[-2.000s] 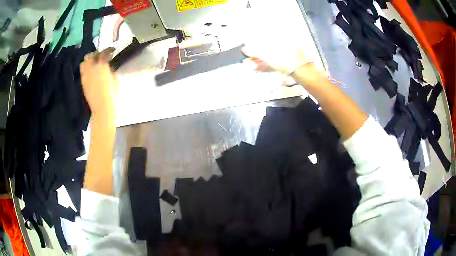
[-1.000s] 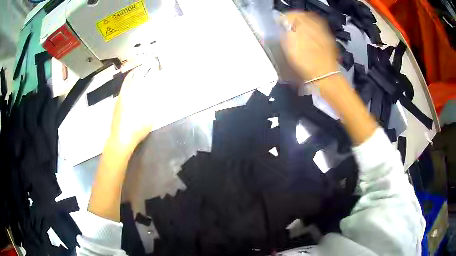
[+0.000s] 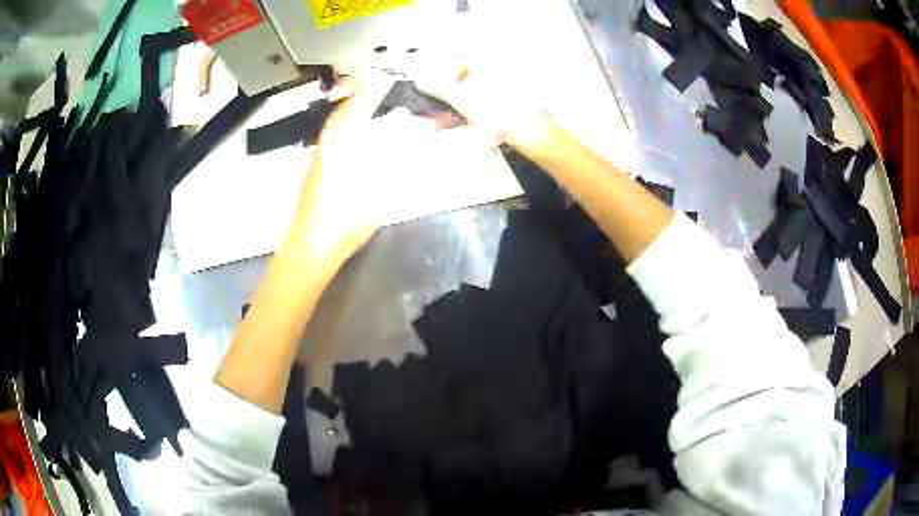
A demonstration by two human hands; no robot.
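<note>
My left hand [image 3: 348,166] is on the white machine bed [image 3: 247,222], fingertips beside the presser foot area under the machine head [image 3: 302,45]. It is overexposed, and its grip cannot be told. My right hand [image 3: 484,111] holds a black piece [image 3: 403,98] at its fingertips, between the two hands. A black band [image 3: 287,132] lies on the bed, left of my left hand. A dark strip [image 3: 534,176] shows below my right wrist. The needle is hidden.
Long black strips [image 3: 86,222] hang in a dense bundle at left, with teal cloth [image 3: 141,45] above. Short black pieces [image 3: 826,217] lie loose at right. A black heap [image 3: 484,393] covers the metal table [image 3: 413,262] at bottom centre.
My right hand has come back from the pile at right to the bed, now with a black piece. My left hand stays by the foot. The view has shifted.
</note>
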